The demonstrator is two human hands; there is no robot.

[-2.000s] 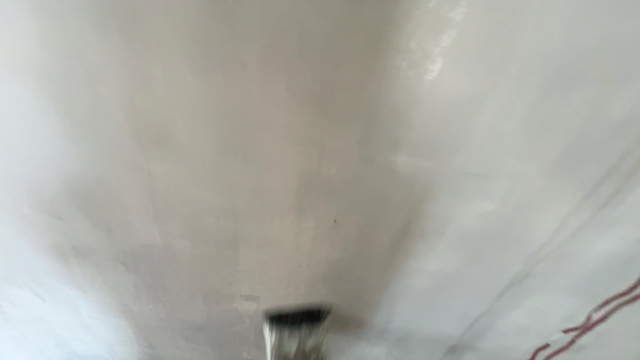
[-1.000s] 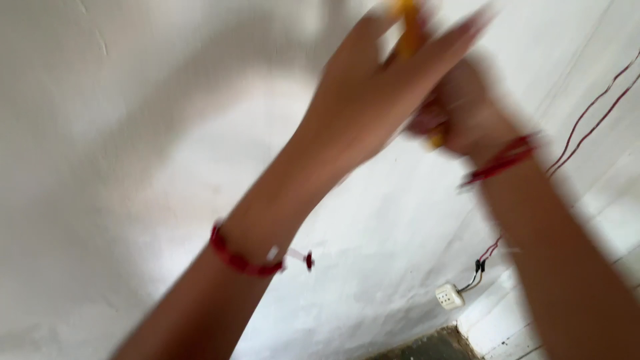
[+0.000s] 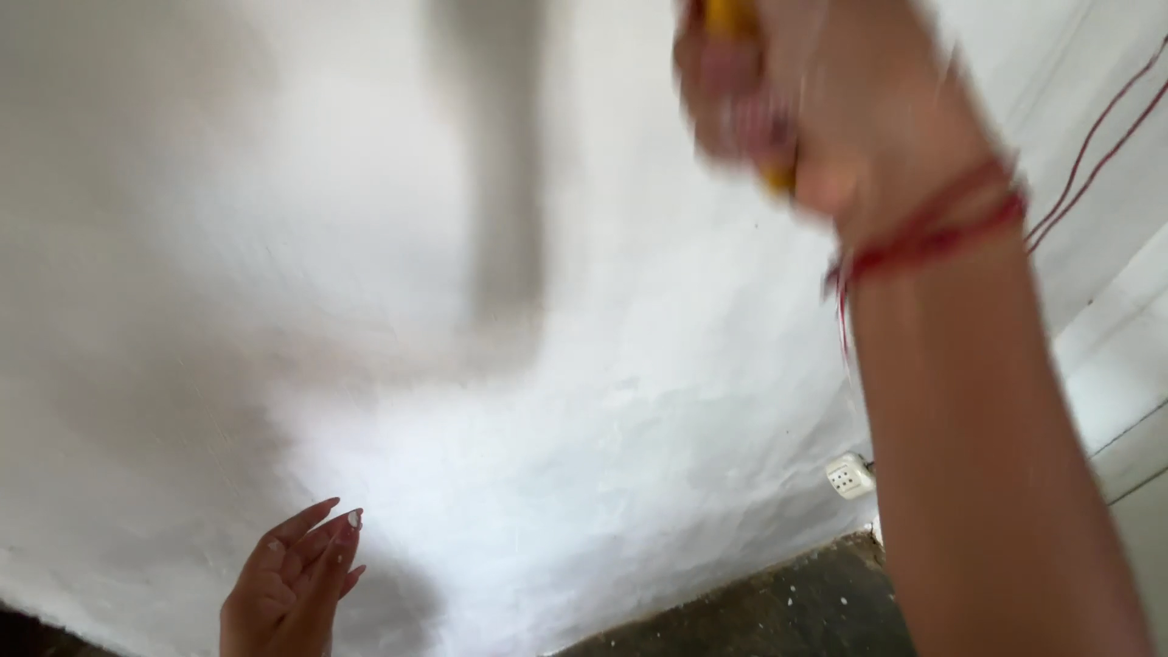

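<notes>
My right hand (image 3: 821,100) is raised at the top right of the head view, closed around a yellow handle (image 3: 777,175); the rest of that tool is out of the frame. Red thread bracelets (image 3: 940,233) circle the right wrist. Low at the left, my left hand (image 3: 297,579) is held before the white wall (image 3: 584,429), its fingers partly curled and apart, with nothing seen in it. White specks mark its fingers.
A white socket block (image 3: 849,476) sits low on the wall at the right. Red wires (image 3: 1086,155) run along the upper right. A dark floor (image 3: 757,607) with white specks meets the wall's foot.
My hands were close together at the yellow handle one second ago. My left hand has moved away, down to the lower left; the right keeps the handle.
</notes>
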